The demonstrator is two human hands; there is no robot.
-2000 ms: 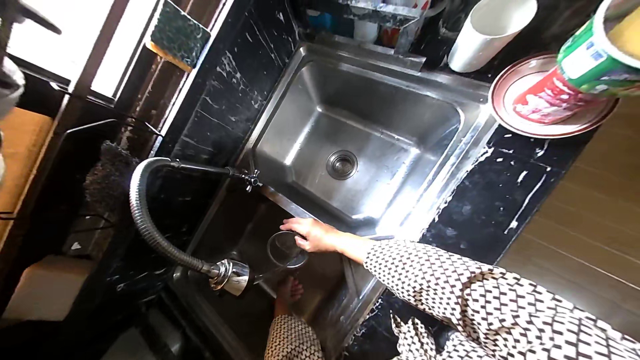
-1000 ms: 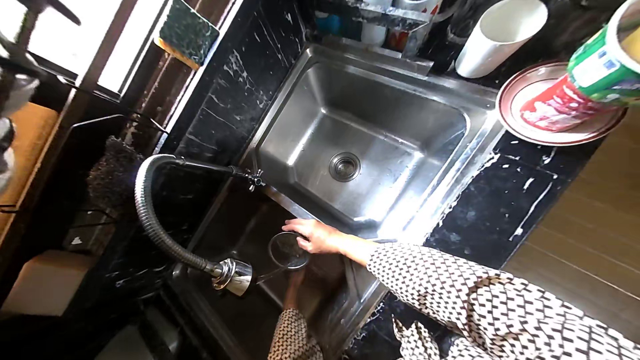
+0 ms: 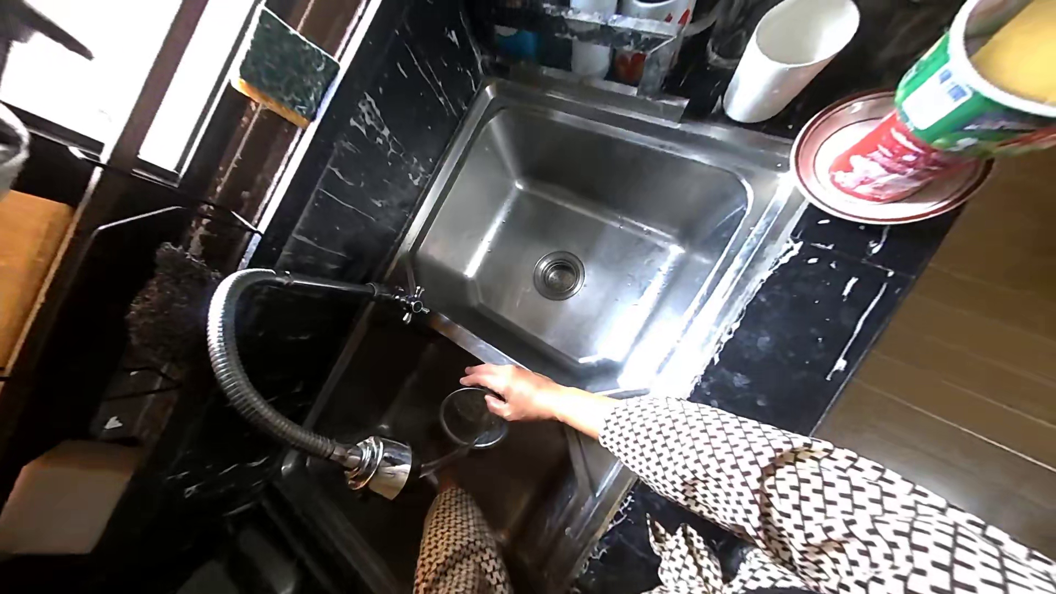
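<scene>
My right hand [image 3: 513,393] holds a round clear glass vessel [image 3: 473,417] by its rim, over the dark, shaded sink basin. The fingers lie along the upper right of the rim. Below the glass, my left hand [image 3: 445,478] is in deep shadow; its fingers are too dim to make out. Just left of it hangs the chrome head of a flexible faucet [image 3: 388,467], from which a thin stream of water seems to run toward the glass.
Beside the hands lies a second steel basin [image 3: 561,214] with a drain. A white cup [image 3: 788,62], a rimmed plate [image 3: 949,194] and a green and red container [image 3: 932,107] stand on the black counter. A sponge [image 3: 285,66] rests on the window ledge, with a faucet valve [image 3: 412,305] below.
My left hand, whose fingers showed below the glass two seconds ago, is now darker and harder to see. My right hand stays at the rim of the glass.
</scene>
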